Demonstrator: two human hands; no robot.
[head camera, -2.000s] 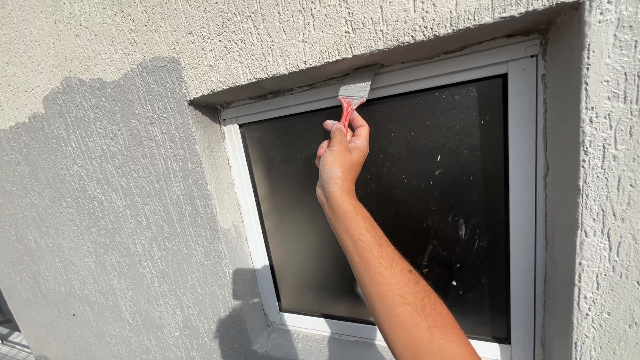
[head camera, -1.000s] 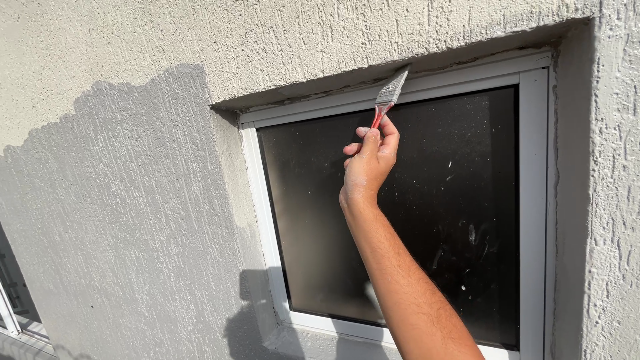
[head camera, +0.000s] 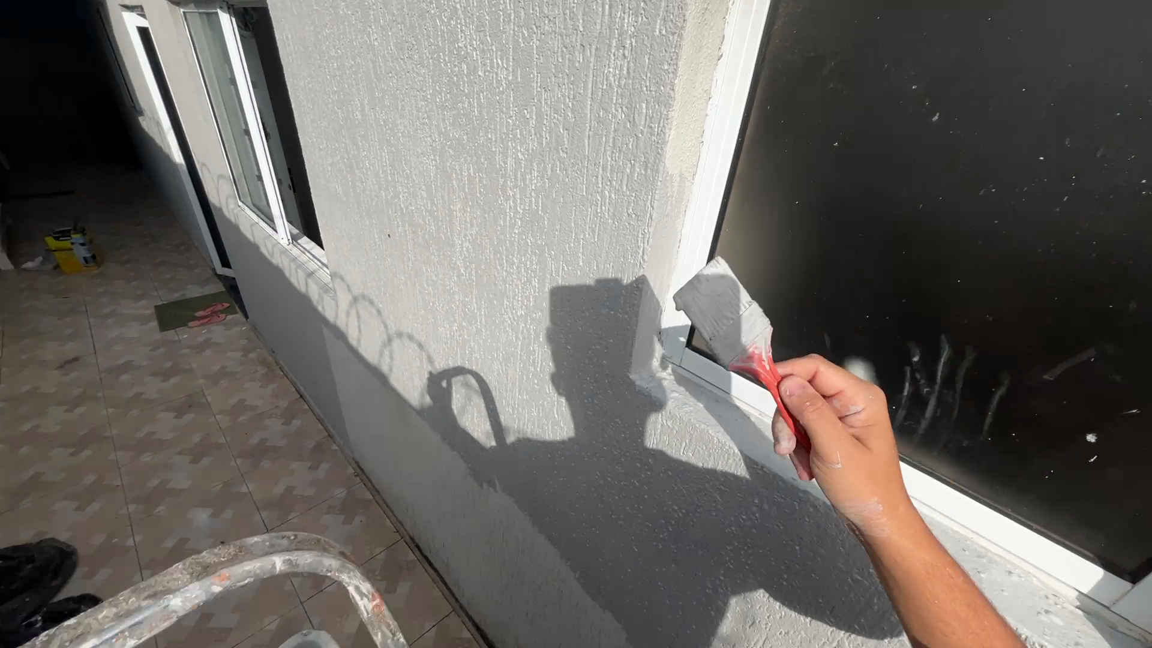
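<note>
My right hand (head camera: 841, 427) grips the red handle of a paintbrush (head camera: 733, 315), whose wide bristles are coated in grey paint and point up and left. The brush is in front of the lower left corner of the white window frame (head camera: 720, 162); whether it touches anything there I cannot tell. Spots of pale paint mark my fingers and wrist. Grey paint covers the textured wall (head camera: 477, 180), while a paler strip (head camera: 697, 108) runs beside the frame. Whitish smears show on the dark window pane (head camera: 945, 225). My left hand is out of view.
A paint-spattered metal rail (head camera: 279, 558), seemingly a ladder's, curves across the bottom left. Far below lies a tiled floor (head camera: 180, 432) with a green mat (head camera: 193, 310), a yellow container (head camera: 72, 250) and a black plastic bag (head camera: 36, 576). An open window (head camera: 238, 126) stands farther along the wall.
My right hand and the brush have left the top edge of the window recess and are now by the frame's lower left corner. The view has swung down and left.
</note>
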